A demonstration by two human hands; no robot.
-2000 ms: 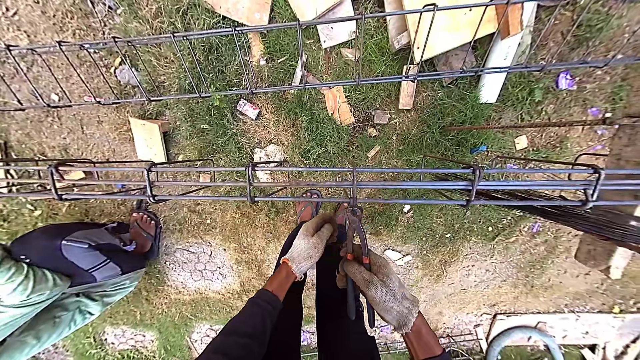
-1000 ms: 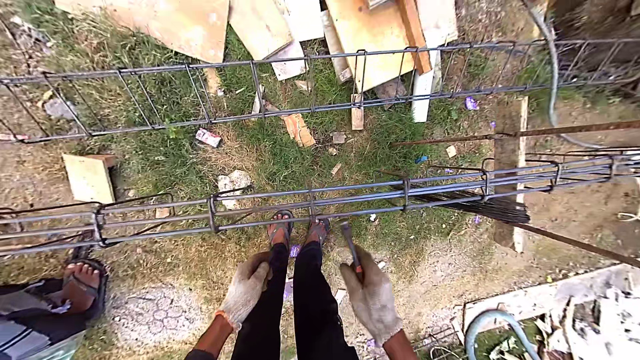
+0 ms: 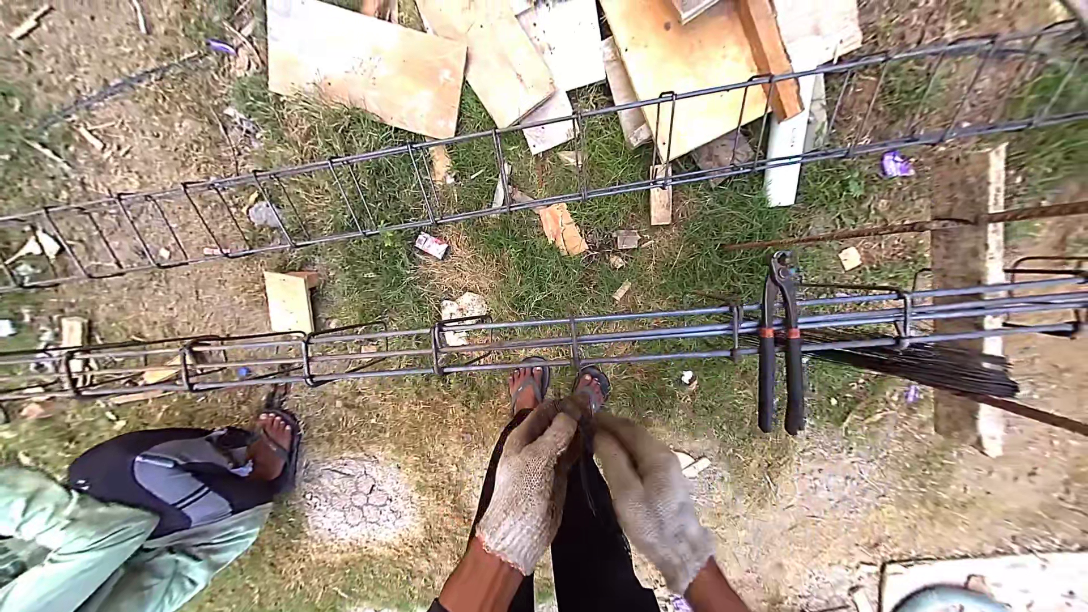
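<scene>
Both my hands wear dusty knit work gloves and meet at the fingertips below the near rebar cage (image 3: 510,346). My left hand (image 3: 531,484) pinches a thin bunch of dark tie wire (image 3: 586,472), which hangs down between the hands. The fingers of my right hand (image 3: 650,493) close near the top of that wire; its exact hold is partly hidden. End-cutting nippers (image 3: 781,344) with black handles and red bands rest across the cage bars to the right. A bundle of black tie wire (image 3: 926,365) lies under the cage, further right.
A second rebar cage (image 3: 459,184) runs across farther away, near scrap plywood sheets (image 3: 365,64). A wooden plank (image 3: 960,297) lies under the bars at right. Another person's leg and sandalled foot (image 3: 272,455) are at lower left. Rusty rebar (image 3: 901,232) extends in from the right.
The nippers, in my right hand earlier, now lie on the cage. My hands, apart one second ago, have come together with dark wire between them.
</scene>
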